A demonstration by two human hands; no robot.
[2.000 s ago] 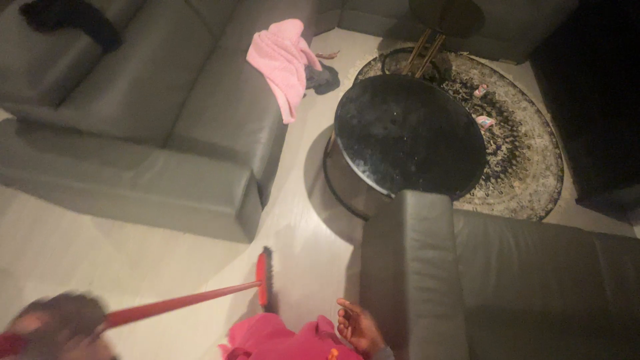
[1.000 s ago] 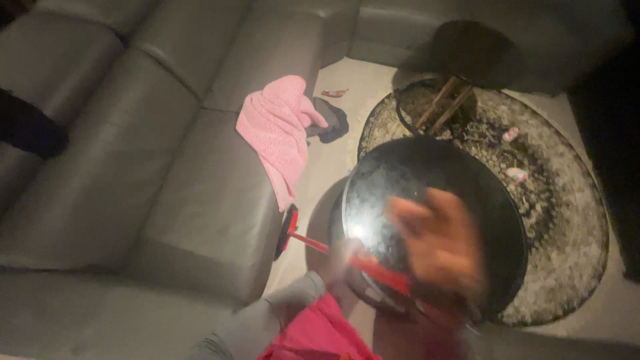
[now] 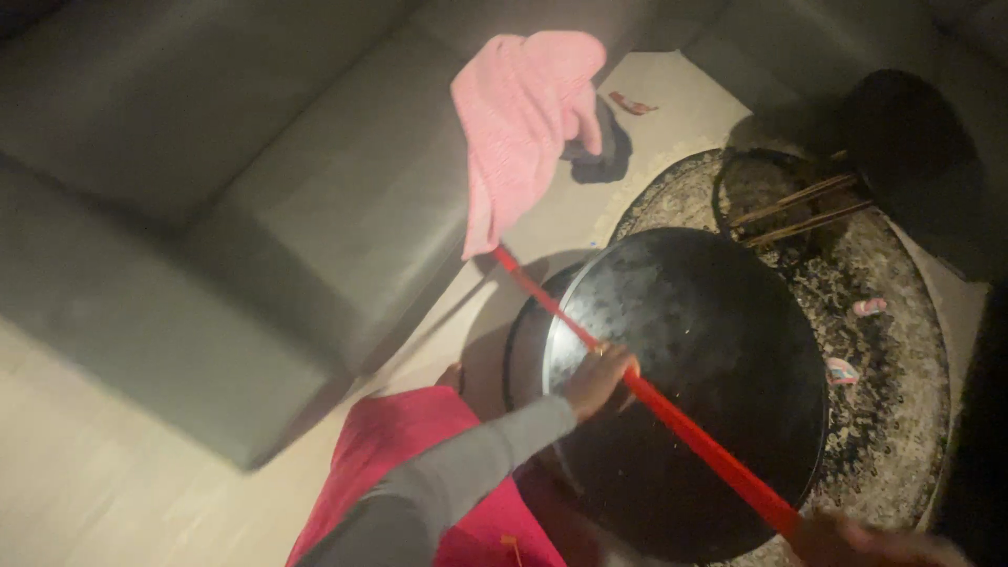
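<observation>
A red broom handle (image 3: 701, 441) slants over the round black table (image 3: 709, 331). Around its middle my left hand (image 3: 602, 382) is closed, with a grey sleeve behind it. At the lower right my right hand (image 3: 866, 543), partly blurred and cut by the frame edge, holds the handle's upper end. The handle's far end passes out of sight beneath the pink cloth (image 3: 520, 134), which hangs over the sofa edge; the broom head is hidden. Beside the cloth a dark cloth item (image 3: 606, 150) lies on the floor.
A grey sofa (image 3: 354, 157) fills the left. A wrapper (image 3: 631, 104) lies on the floor near the pink cloth. Two small wrappers (image 3: 870, 306) rest on the round patterned rug (image 3: 890, 425). A small dark table (image 3: 913, 150) with gold-coloured legs stands behind the black table.
The broom head, visible at the sofa's base a second ago, is now hidden. Two seconds ago one hand was off the handle; now both are on it. The view has shifted.
</observation>
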